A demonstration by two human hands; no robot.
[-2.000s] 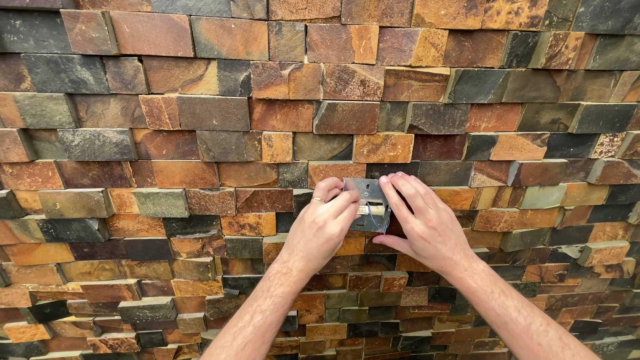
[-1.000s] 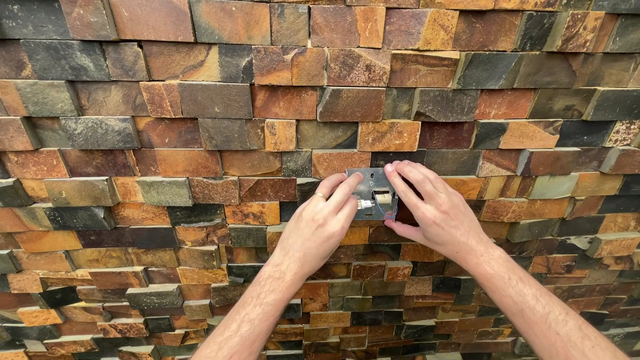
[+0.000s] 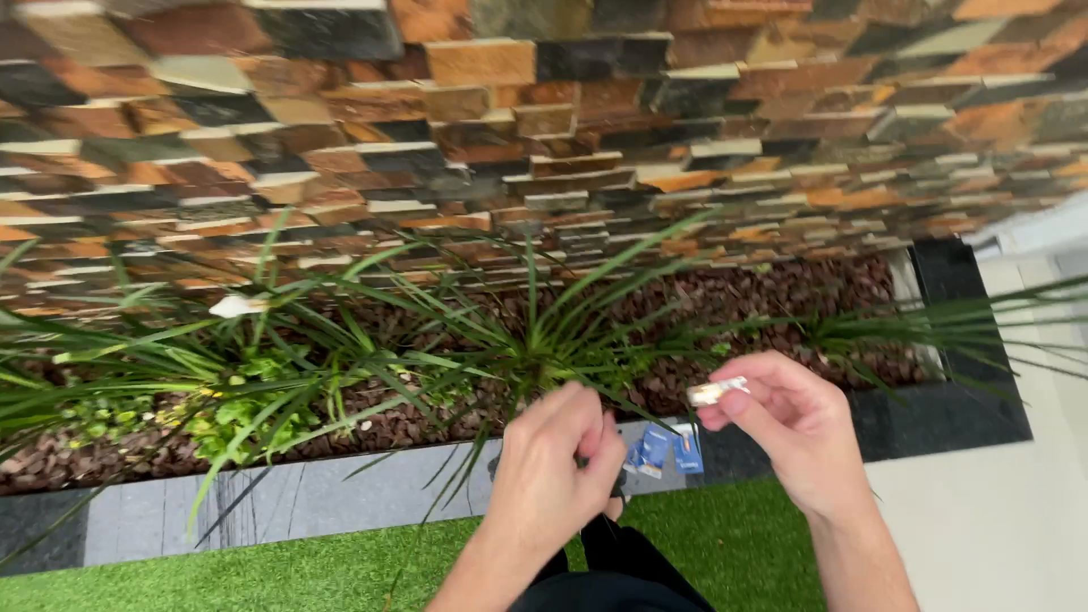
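Observation:
In my right hand [image 3: 786, 433], a small white and metallic part [image 3: 716, 391] is pinched between thumb and fingers; blur hides what kind it is. My left hand [image 3: 557, 455] is beside it, lower left, with its fingers curled; whether anything is inside them cannot be told. Between and below my hands, several small blue printed packets [image 3: 667, 448] lie on the stone border of the planting bed. The metal plate on the wall from the earlier views is out of sight.
A rough stone-clad wall [image 3: 476, 102] rises behind the bed. Long-leaved plants [image 3: 535, 340] grow from reddish bark chips [image 3: 765, 289]. A grey and black stone border [image 3: 340, 493] runs along artificial grass [image 3: 340, 561]. Pale flooring [image 3: 977, 518] lies at right.
The view has swung down from the wall to the bed. Both hands have left the metal plate and moved apart; the right one now holds a small part.

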